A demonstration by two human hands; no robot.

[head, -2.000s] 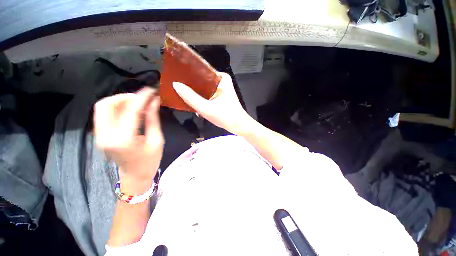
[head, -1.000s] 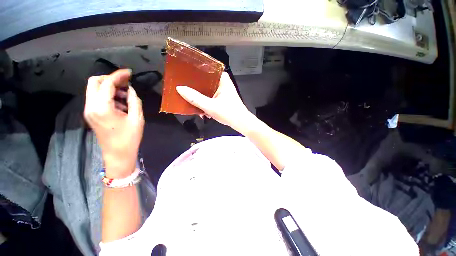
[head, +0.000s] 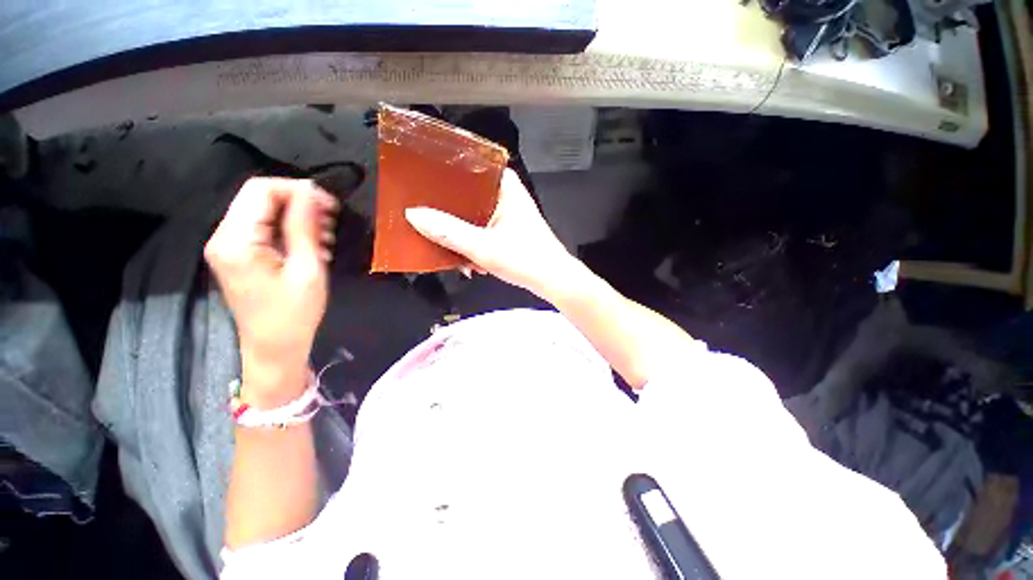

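Observation:
A flat orange-brown patch (head: 430,187) is held up in front of me, below the table edge. A shiny, whitish film-like strip runs along its top end. My right hand (head: 498,232) grips the patch at its lower right, thumb on the front face, fingers hidden behind. My left hand (head: 278,232) is raised to the left of the patch, apart from it. Its fingers are curled and slightly blurred; I cannot tell whether something small is held in them.
The cream table edge with a printed ruler (head: 498,77) crosses the top, with a grey-blue board (head: 295,20) on it. A dark tangled bundle (head: 833,25) lies at upper right. Grey cloth (head: 159,385) hangs at left. More cloth (head: 906,436) lies at lower right.
My left hand swung away from the patch's left edge, opened, then curled its fingers and came slightly back toward it. The patch has turned to face me more and sits slightly lower.

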